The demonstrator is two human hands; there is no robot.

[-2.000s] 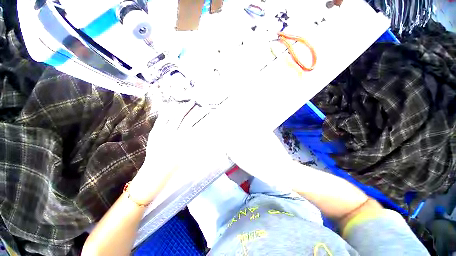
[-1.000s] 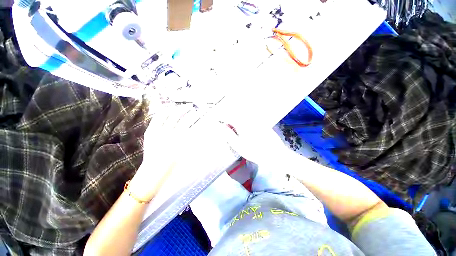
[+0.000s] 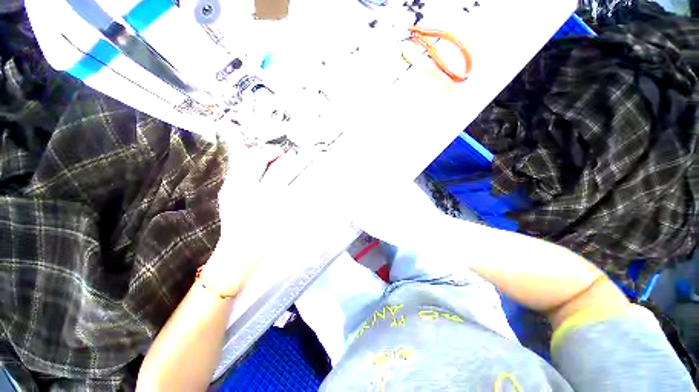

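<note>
The plaid garment piece [image 3: 153,222], dark with pale check lines, is heaped left of the sewing machine [image 3: 123,46]. My left hand [image 3: 257,207] lies on the white table just below the needle area [image 3: 257,107], with a small dark red strip [image 3: 270,162] near its fingertips. My right hand [image 3: 375,199] lies to the right, close to my left hand. Glare washes out both hands, so their fingers and anything in them cannot be told. Scissors with an orange handle loop [image 3: 448,55] lie right of the needle.
A tan rectangular block [image 3: 271,8] and dark scraps [image 3: 414,9] lie at the table's far side. A grey measuring strip [image 3: 283,302] runs along the near edge. A dark plaid heap [image 3: 605,145] lies at right beside a blue crate [image 3: 475,180].
The view has shifted, so the table items sit higher in the picture. The small red strip now shows near my left fingertips; earlier one showed nearer my right hand.
</note>
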